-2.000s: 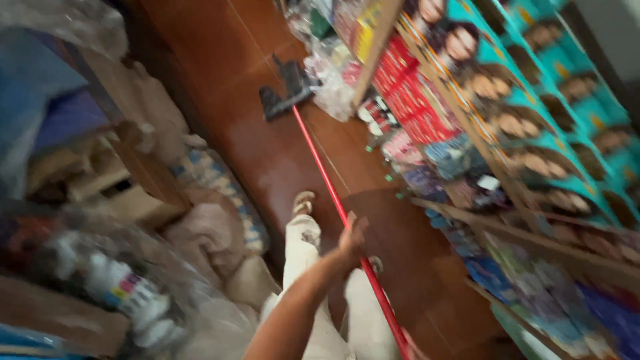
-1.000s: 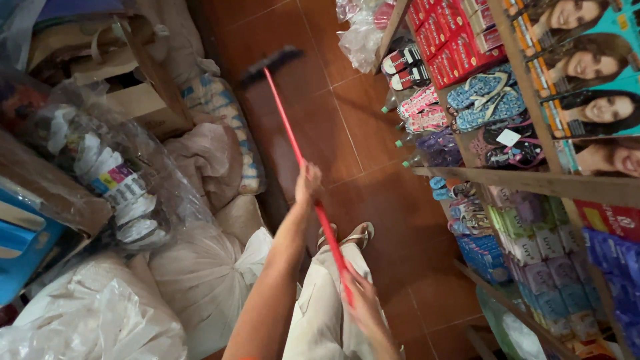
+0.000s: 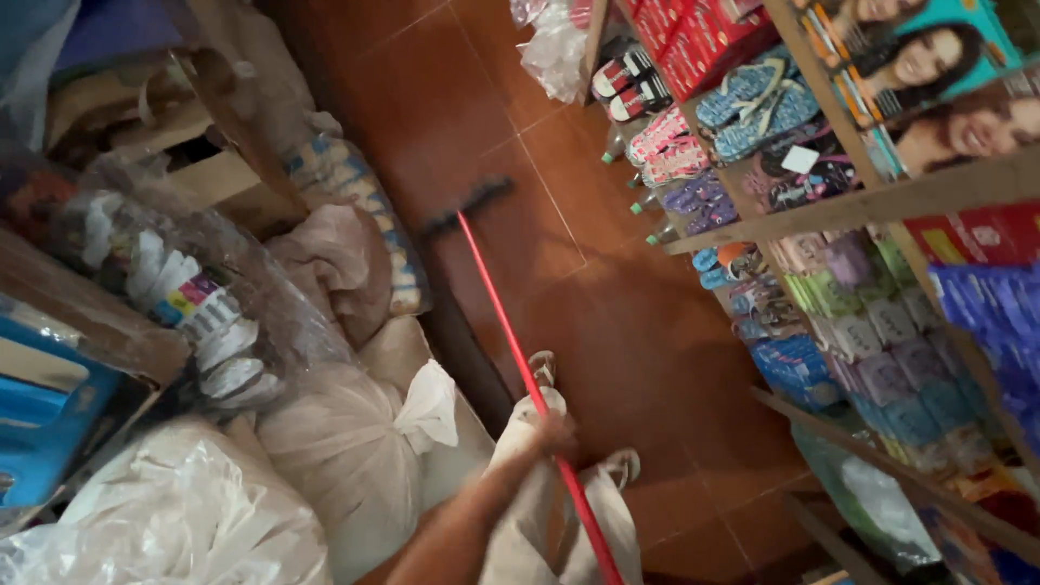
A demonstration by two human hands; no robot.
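Note:
My left hand [image 3: 554,433] is closed around the red handle [image 3: 520,357] of a broom, about midway along the visible part, and looks slightly blurred. The handle slants from the bottom edge up to the left. At its far end the dark broom head [image 3: 470,206] rests over the brown tiled floor [image 3: 617,317], blurred, close to the bundles on the left. The lower end of the handle leaves the view at the bottom, and my right hand is out of view. My sandalled feet are on either side of the handle.
Tied pale sacks [image 3: 341,447], a patterned bundle [image 3: 390,219] and an open cardboard box [image 3: 219,171] line the left. Wooden shelves [image 3: 780,219] with flip-flops [image 3: 756,97], packets and boxes stand at the right. Several bottles [image 3: 650,203] stick out beneath the flip-flops.
My right hand, on the handle one second ago, has gone out of view. My left hand stays on the handle. The view has shifted over the floor and shelves.

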